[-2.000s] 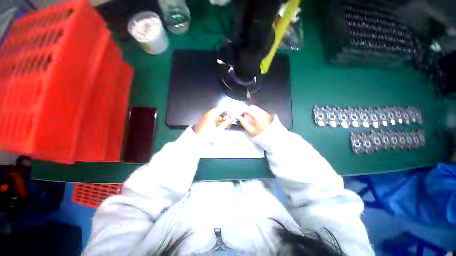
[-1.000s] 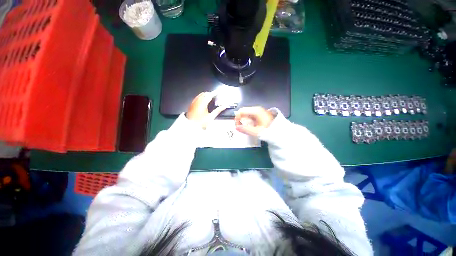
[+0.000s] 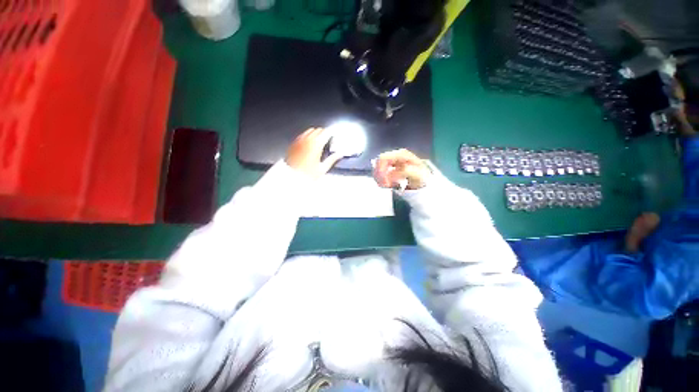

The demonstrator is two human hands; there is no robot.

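My left hand (image 3: 308, 151) is over the front of the black work mat (image 3: 276, 99), its thumb and fingers closed around a small dark module (image 3: 330, 145) that is mostly lost in bright glare. The black microscope head (image 3: 381, 65) stands above and behind it. My right hand (image 3: 402, 169) is to the right, at the mat's front edge, with its fingers curled. A small pale bit shows at its fingertips, too blurred to name. A white paper sheet (image 3: 352, 197) lies in front of the mat.
Red plastic trays (image 3: 100, 115) stand at left beside a dark phone (image 3: 191, 176). A white-filled cup (image 3: 214, 19) is behind. Two module rows (image 3: 529, 161) lie at right, before black component trays (image 3: 544, 46). A person's blue sleeve (image 3: 613, 268) and hand are at far right.
My right hand has moved away from my left hand, to the right. My left hand stays at the lit spot. The view has shifted, and a person's arms now show at right.
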